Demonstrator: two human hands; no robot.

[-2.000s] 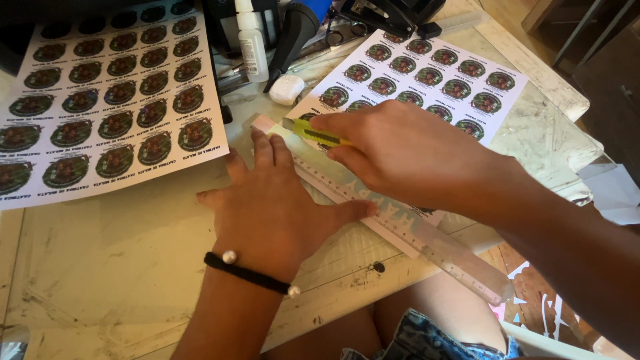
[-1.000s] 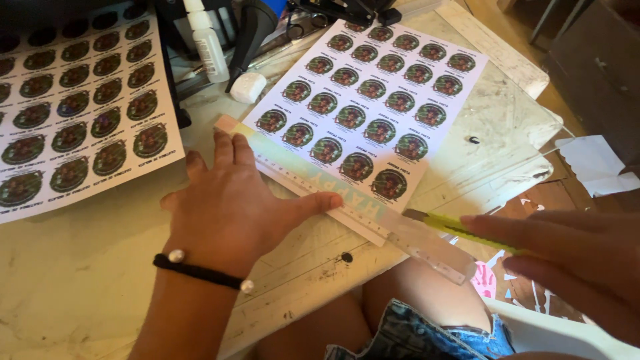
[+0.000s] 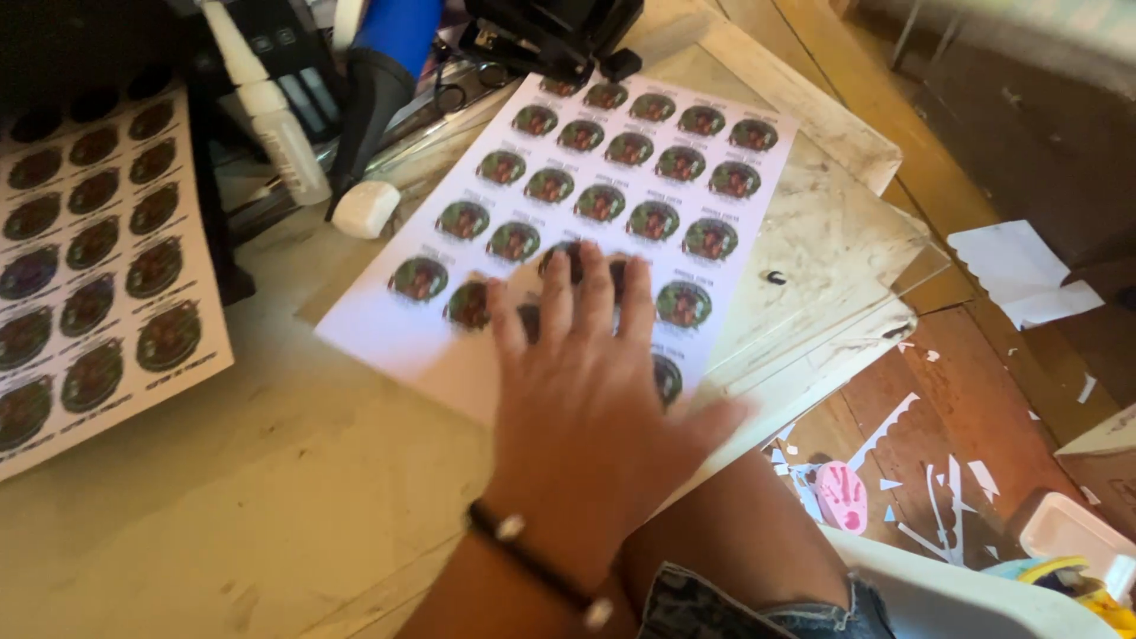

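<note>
My left hand (image 3: 577, 382), with a dark beaded band at its wrist, lies spread over the lower part of a white sheet printed with rows of round pictures (image 3: 763, 209). Its fingers are apart and hold nothing; the hand is somewhat blurred. Under it, some of the printed rounds are hidden. My right hand is outside the view. Neither the ruler nor the yellow cutter shows in this frame. A second printed sheet (image 3: 200, 355) hangs at the left, its top in shadow.
A white-capped bottle (image 3: 288, 146), a white block (image 3: 366, 209), a blue and black tool (image 3: 377, 80) and scissors handles (image 3: 451, 93) crowd the table's back. Right of the worn table (image 3: 816, 302), paper scraps (image 3: 954, 506), a pink hand-shaped mold (image 3: 841, 497) and a folded paper (image 3: 1021, 271) lie lower down.
My left hand has left the ruler and now lies on the printed sheet. My right hand, with the yellow cutter, has gone out of view, and so has the ruler.
</note>
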